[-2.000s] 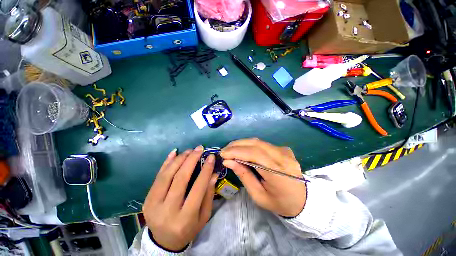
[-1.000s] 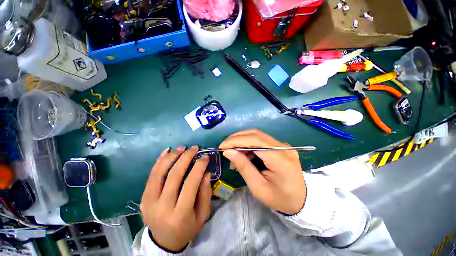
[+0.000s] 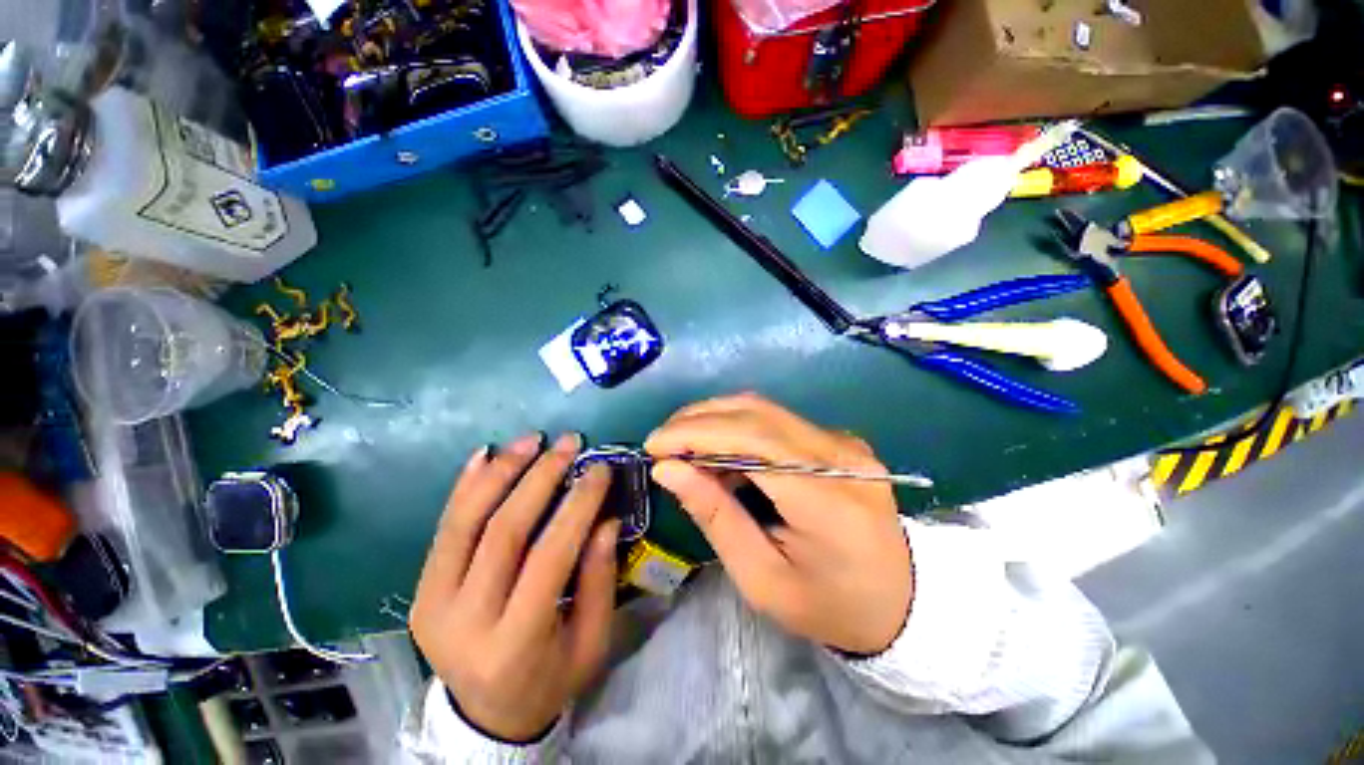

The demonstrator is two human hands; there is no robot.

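My left hand [image 3: 516, 590] holds a dark rounded-square watch case [image 3: 631, 493] at the bench's near edge, its fingers over the case's left side. My right hand [image 3: 793, 523] holds a thin metal tool [image 3: 838, 472] like a pen, level, at the case's upper right; its tip is hidden by the fingers. A yellow piece [image 3: 655, 568] sits just below the case. A dark rounded watch part with white and blue marks [image 3: 616, 342] lies mid-bench on a white square [image 3: 566, 359].
Blue-handled pliers [image 3: 995, 336], orange-handled cutters [image 3: 1144, 307], a black rod [image 3: 756, 247] and a light blue square [image 3: 824, 214] lie beyond, to the right. Gold flex strips [image 3: 299, 336] and a charging dock on a white cable [image 3: 250, 513] are left. A blue bin [image 3: 404, 154] stands behind.
The metal tool has changed its tilt between frames, and the right hand has shifted slightly. The view has shifted a little. Both hands still hold the same things.
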